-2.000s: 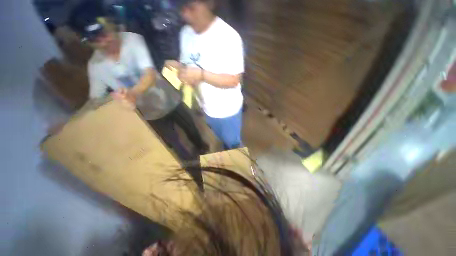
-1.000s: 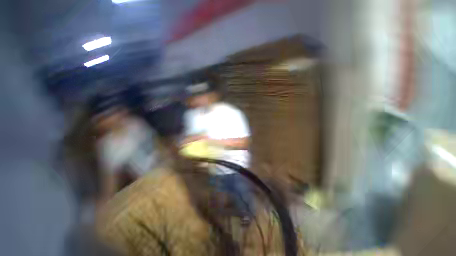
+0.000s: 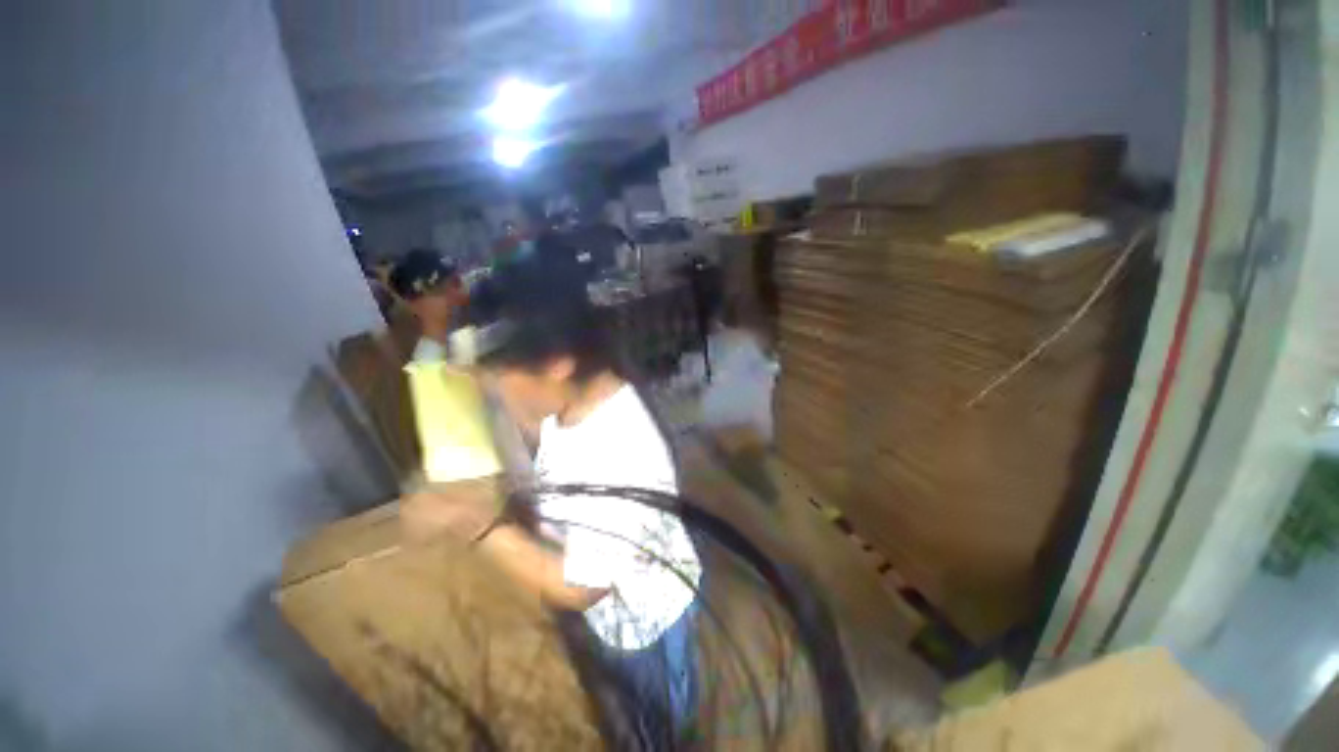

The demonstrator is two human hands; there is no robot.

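A large brown carton [image 3: 426, 624] stands at the lower left, in front of me. A person in a white T-shirt [image 3: 624, 514] leans over it with a hand at its top edge. A yellow sheet [image 3: 452, 423] shows upright just above the carton, beside this person's head; who holds it I cannot tell. Another carton [image 3: 1116, 713] shows at the bottom right edge. Neither of my hands is in view. Dark curved strands cover the lower middle.
A tall pile of flattened cartons [image 3: 955, 382] stands beyond the doorway, with yellow and white items [image 3: 1035, 235] on top. The door frame [image 3: 1160, 397] runs down the right, a grey wall [image 3: 162, 397] fills the left. A second person in a dark cap [image 3: 426, 279] is behind the first.
The view has tilted up and is sharper. The person in the white T-shirt has moved left to the carton and bends over it. The second person is now mostly hidden behind.
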